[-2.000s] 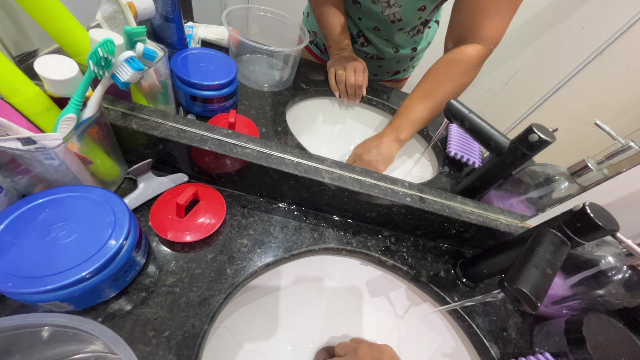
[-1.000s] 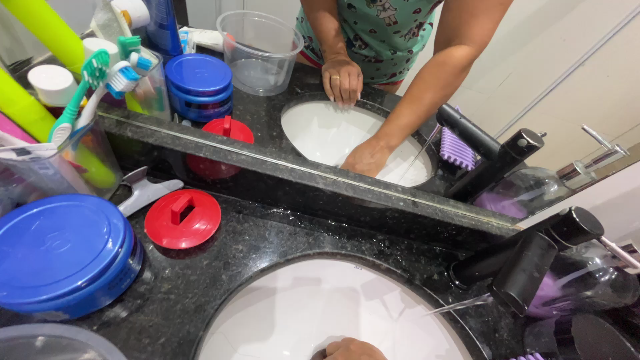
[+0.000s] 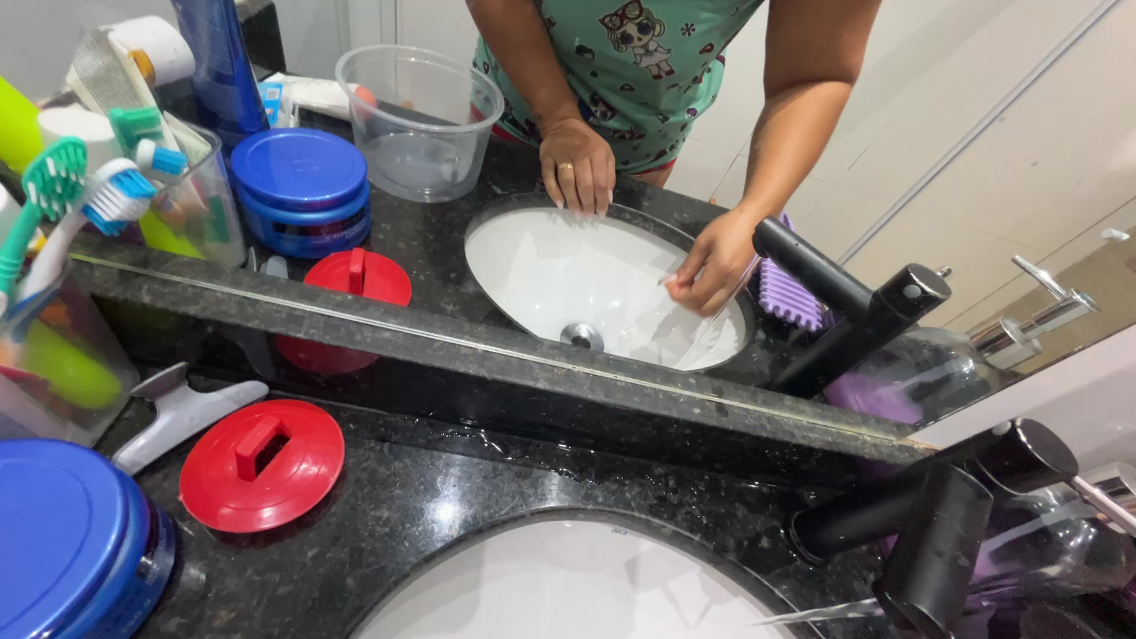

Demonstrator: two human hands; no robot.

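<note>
Both hands show only in the mirror. My left hand (image 3: 577, 169) hangs over the near rim of the white sink, fingers pointing down, a ring on one finger, nothing seen in it. My right hand (image 3: 714, 262) is over the basin beside the water stream, fingers bent and slightly blurred; whether it holds anything is unclear. In the direct view, water (image 3: 825, 612) runs from the black faucet (image 3: 941, 532) into the white sink basin (image 3: 568, 586). The mirror also shows the metal drain (image 3: 582, 336).
A red plastic lid (image 3: 302, 470), a grey hair clip (image 3: 191, 417) and a blue jar (image 3: 53, 532) stand left of the sink. Toothbrushes (image 3: 53, 191) stand in a clear holder. Reflected are a clear plastic tub (image 3: 422, 160) and a purple brush (image 3: 788, 288). Water wets the black counter (image 3: 497, 453).
My right hand has lifted from low in the basin toward the faucet side, and the drain now shows in the mirror. My left hand stays at the rim.
</note>
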